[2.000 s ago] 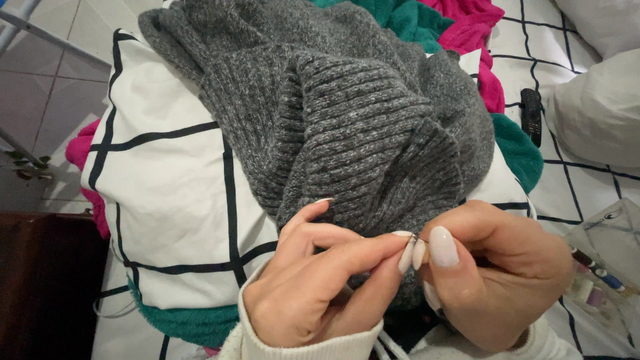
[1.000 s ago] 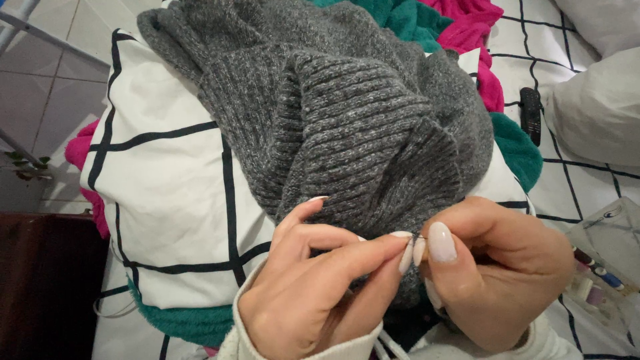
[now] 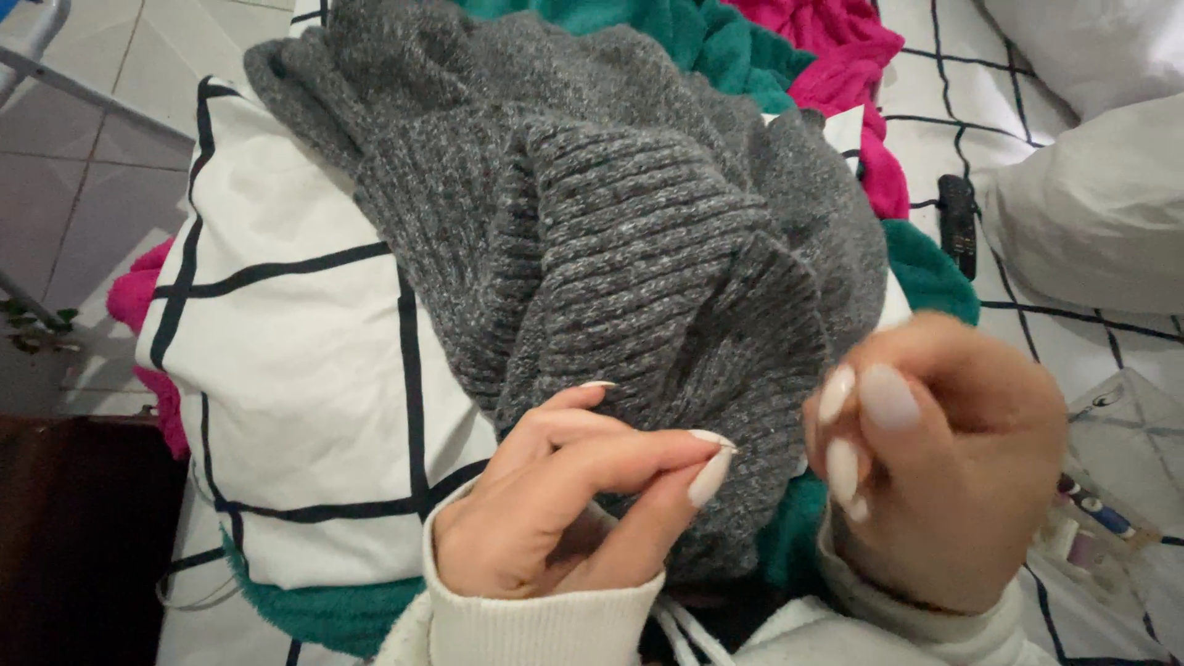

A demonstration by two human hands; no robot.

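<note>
A dark grey ribbed knit garment (image 3: 638, 250) lies bunched over a white pillow with black lines (image 3: 305, 370). My left hand (image 3: 573, 499) is above the garment's lower edge, thumb and index fingertips pinched together on something tiny and thin, too small to name. To its right, apart from it, is my right hand (image 3: 943, 453), slightly blurred, its thumb against the curled fingers; whether it holds anything cannot be made out.
Teal plush fabric (image 3: 925, 268) and pink fabric (image 3: 832, 74) lie under and behind the pillow. A black remote control (image 3: 957, 227) rests on the grid-patterned bedding at right, near a white pillow (image 3: 1091, 203). A clear plastic box (image 3: 1124, 416) with thread spools stands at lower right.
My hands, whose fingertips met before, are now apart. The right hand has moved away to the right and turned; the left keeps its pinch.
</note>
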